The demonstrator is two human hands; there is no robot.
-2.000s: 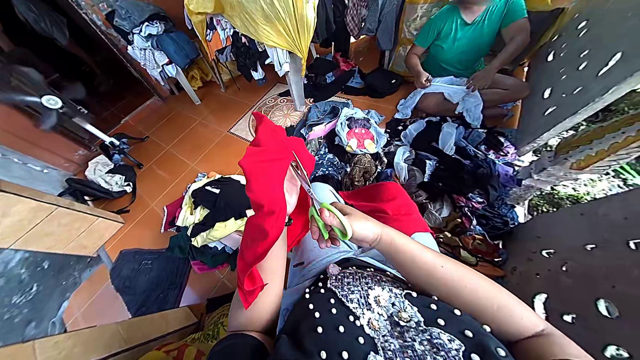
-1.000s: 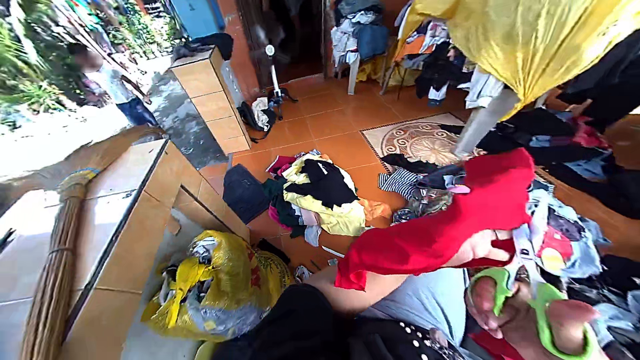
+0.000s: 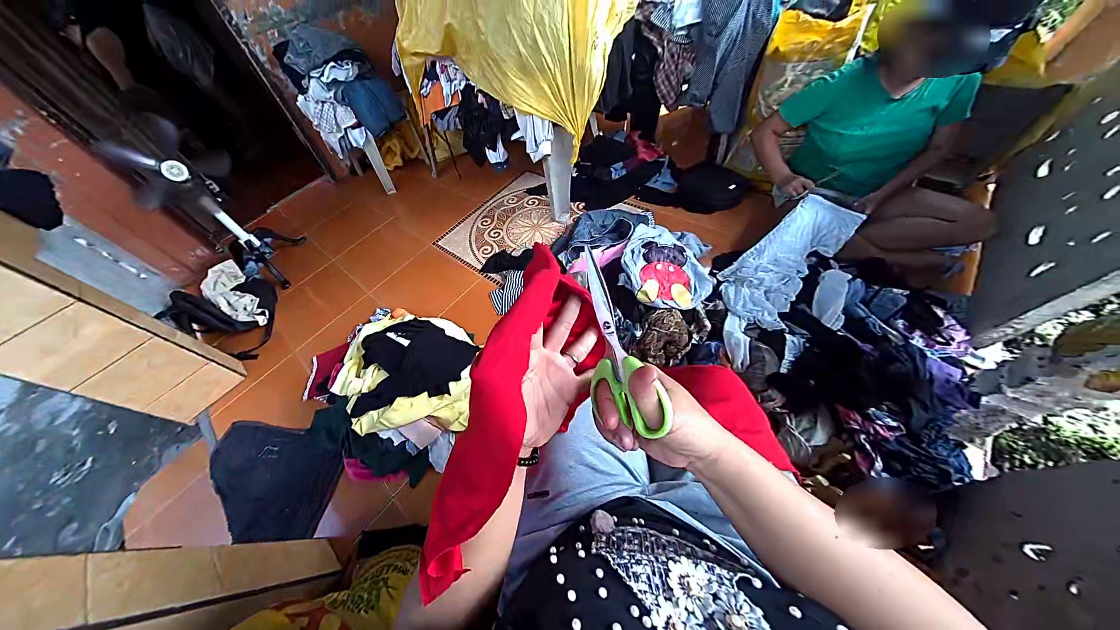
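My right hand (image 3: 652, 411) grips a pair of scissors (image 3: 617, 363) by light green handles, its metal blades pointing up and away from me. Beside it, my left hand (image 3: 556, 376) is spread with the palm up, fingers apart, a ring and a dark bracelet on it. Red cloth (image 3: 499, 411) drapes over this hand and along the forearm, and passes behind the fingers. Whether the fingers pinch any of it cannot be told. More red cloth (image 3: 726, 402) lies across my lap, beyond the right wrist. The blades are close to the cloth's upper edge.
A large heap of clothes (image 3: 840, 367) spreads at the right, a smaller pile (image 3: 402, 376) at the left. A person in a green shirt (image 3: 875, 131) sits behind the heap holding light cloth. A standing fan (image 3: 175, 171), a tiled ledge (image 3: 105, 341) and a table leg (image 3: 558, 175) stand around.
The view has swung back right from the tiled ledge and yellow bag seen a second ago. The red cloth now hangs down along my left forearm; a second ago it stretched sideways. The scissors remain in my right hand.
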